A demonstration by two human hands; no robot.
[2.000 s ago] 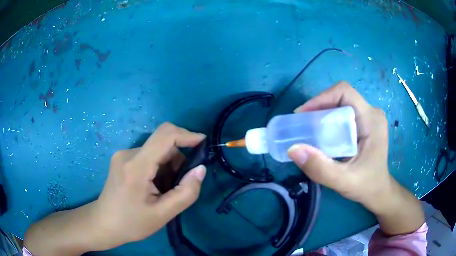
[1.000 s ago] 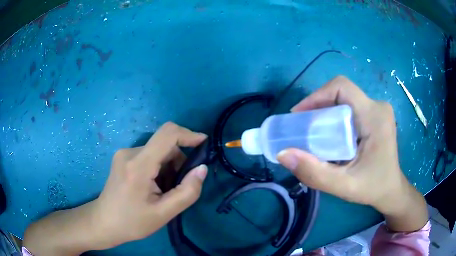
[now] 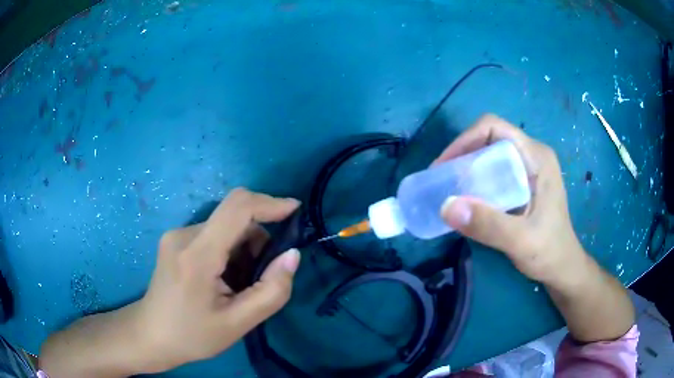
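My left hand (image 3: 214, 284) pinches the black end of a headphone headband (image 3: 277, 240) between thumb and fingers. A black open C-shaped yoke (image 3: 319, 181) extends from that end, with its opening to the right. My right hand (image 3: 517, 214) holds a translucent squeeze bottle (image 3: 465, 192) with a white cap and orange nozzle, tilted down to the left. Its metal needle points at the joint between yoke and headband; whether it touches is unclear. A second, grey-faced yoke (image 3: 425, 303) lies at the headband's other end. A thin black wire (image 3: 451, 92) runs up right from the first yoke.
A slim whitish tool (image 3: 612, 140) lies on the scuffed blue-green bench (image 3: 244, 88) at the right. A dark looped object (image 3: 656, 236) is at the right edge. A crinkled clear plastic bag (image 3: 521, 362) shows below the bench's front edge.
The bottle has tilted, with its nozzle now pointing lower left and the needle lower on the joint. The yoke at my left hand has shifted slightly. My left hand keeps its pinch.
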